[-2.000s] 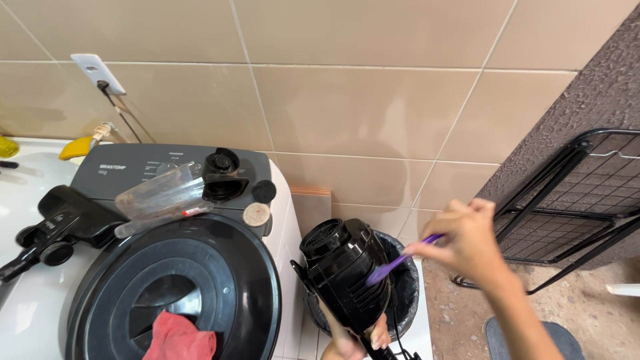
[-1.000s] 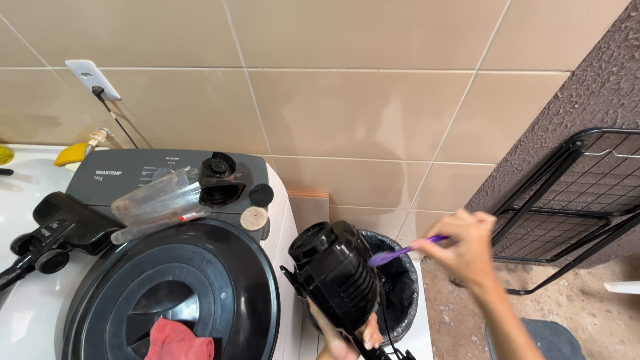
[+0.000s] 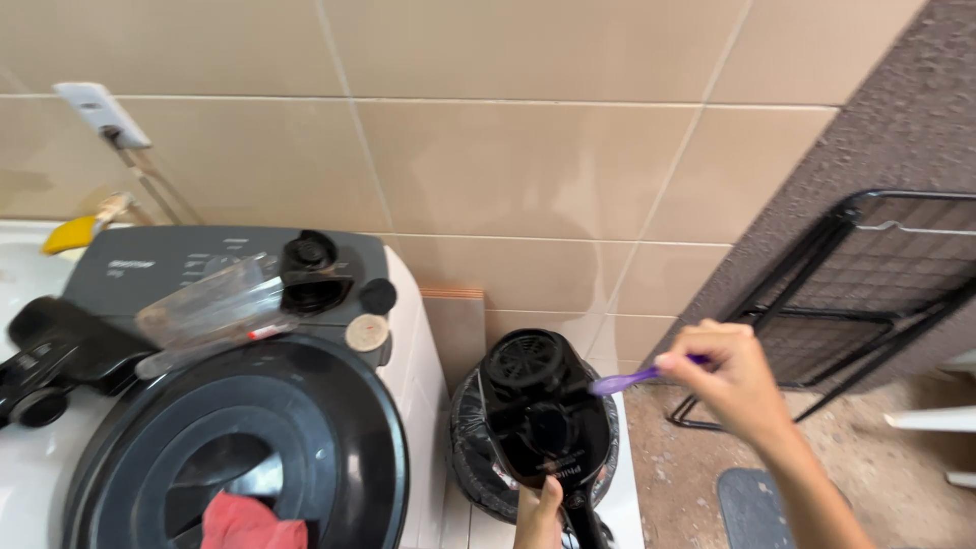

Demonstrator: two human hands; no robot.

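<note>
My left hand [image 3: 540,511] grips the lower end of a black handheld vacuum cleaner body [image 3: 545,419], with its thumb on the casing. The round vented end of the body points up, over a bin lined with a black bag [image 3: 476,465]. On the right, my right hand [image 3: 717,377] pinches a purple toothbrush [image 3: 633,379]. The brush's head is at the right side of the body; whether its bristles touch cannot be told.
Left stands a washing machine [image 3: 415,427] with a dark lid and a red cloth [image 3: 248,522]. A clear plastic container [image 3: 213,305], round filters [image 3: 367,333] and a black floor nozzle [image 3: 76,343] lie there. A folded black rack [image 3: 831,305] leans at the right wall.
The vacuum body has been turned, so its smooth, lettered face and vented end now show instead of the ribbed side. My right hand still holds the brush beside it.
</note>
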